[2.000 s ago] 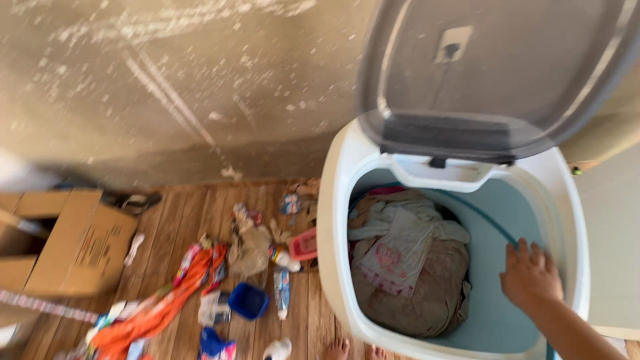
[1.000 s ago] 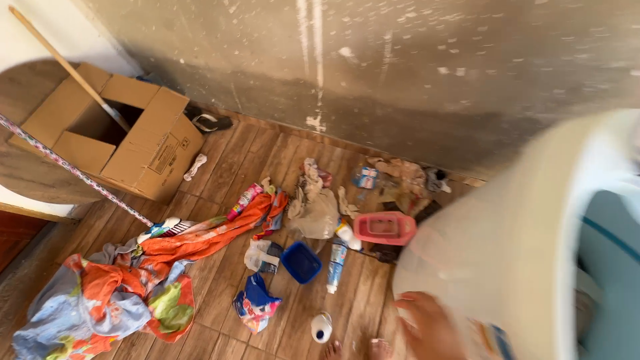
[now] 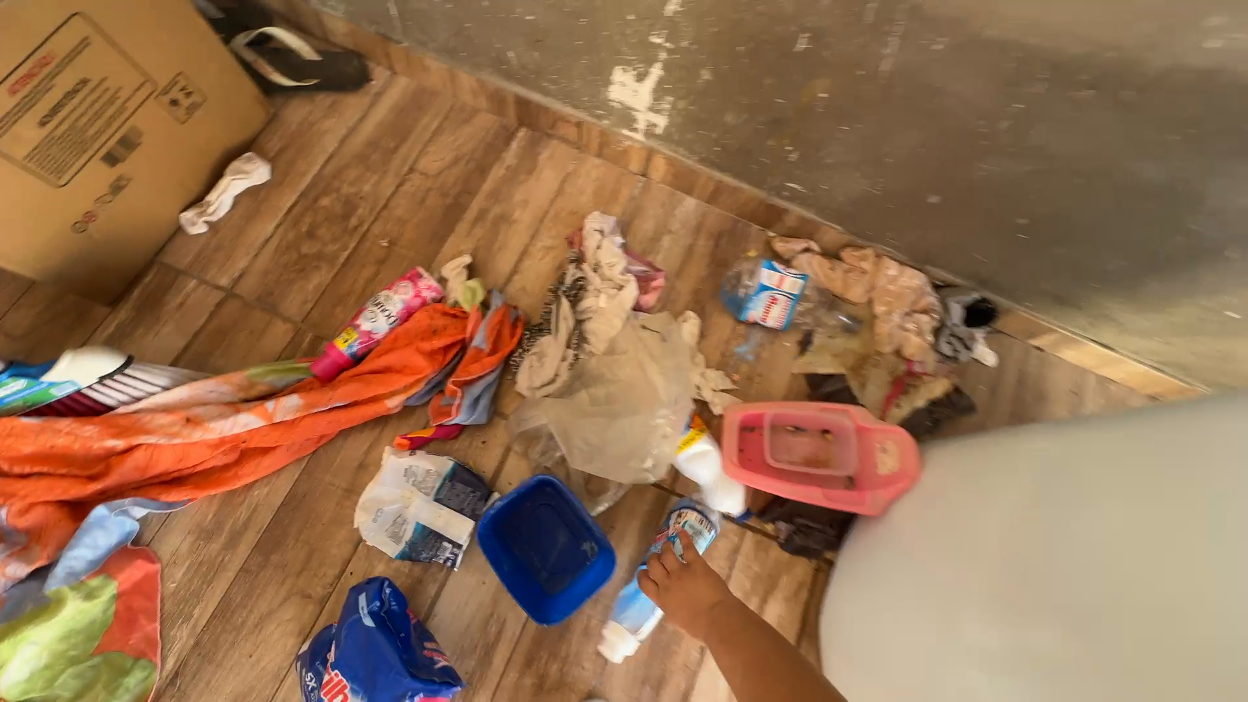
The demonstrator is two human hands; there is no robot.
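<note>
My right hand [image 3: 684,588] reaches down from the lower right and touches a light-blue plastic bottle [image 3: 639,612] with a white cap, lying on the floor; its fingers rest over the label, and whether they grip it cannot be told. My left hand is out of view. Just left of the bottle sits a blue plastic container [image 3: 546,551]. A white bottle [image 3: 710,468] lies beyond, beside a pink plastic tray [image 3: 819,456]. Near the blue container are a torn white and dark packet [image 3: 421,509] and a blue detergent bag [image 3: 380,648].
The white washing machine body [image 3: 1053,565] stands at the right. Orange patterned cloth [image 3: 244,429], a pink bottle [image 3: 375,324], a clear plastic bag [image 3: 624,400], crumpled clothes [image 3: 902,297] and a clear bottle [image 3: 770,292] lie about. A cardboard box [image 3: 117,146] and a flip-flop [image 3: 292,60] are at upper left.
My right hand has left the washing machine's tub, where it was two seconds ago, and come down to the light-blue bottle on the floor. The view has swung down and left.
</note>
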